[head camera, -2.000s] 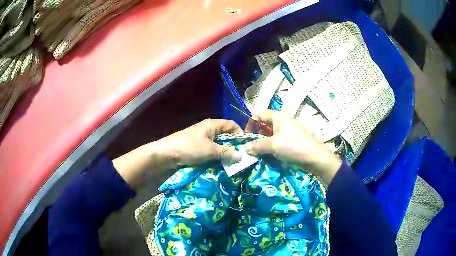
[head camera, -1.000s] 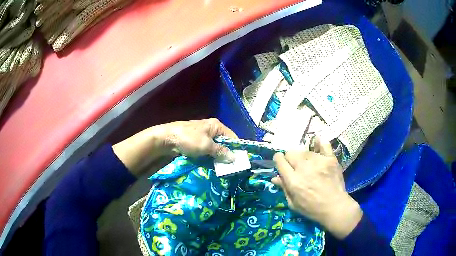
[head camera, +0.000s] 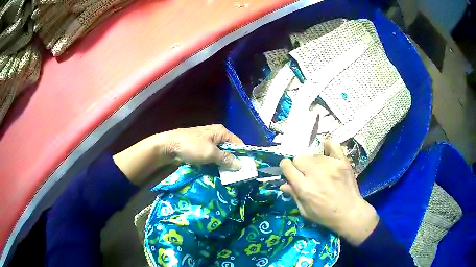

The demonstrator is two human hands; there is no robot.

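The tote bag lies open below my hands, its shiny blue lining (head camera: 261, 234) with yellow-green and white flowers facing up. My left hand (head camera: 201, 148) pinches the rim and the white brand label (head camera: 237, 173) between thumb and fingers. My right hand (head camera: 331, 190) holds small silver thread snips (head camera: 270, 170). The blades point left, just right of the label, over the lining. The snips' handle is mostly hidden in my fingers. A bit of the cream woven body (head camera: 142, 219) shows at the bag's left side.
A red table (head camera: 104, 88) with a pale edge curves along the left. Brown-beige yarn hanks (head camera: 68, 26) lie on it at upper left. A blue bin (head camera: 417, 104) with cream woven bags (head camera: 360, 78) stands ahead right. Another blue bin (head camera: 443, 161) holds a woven piece at lower right.
From two seconds ago, my right hand has moved right and down from the rim, and the snips' blades now show beside the label. Since one second ago, the label has shifted slightly left.
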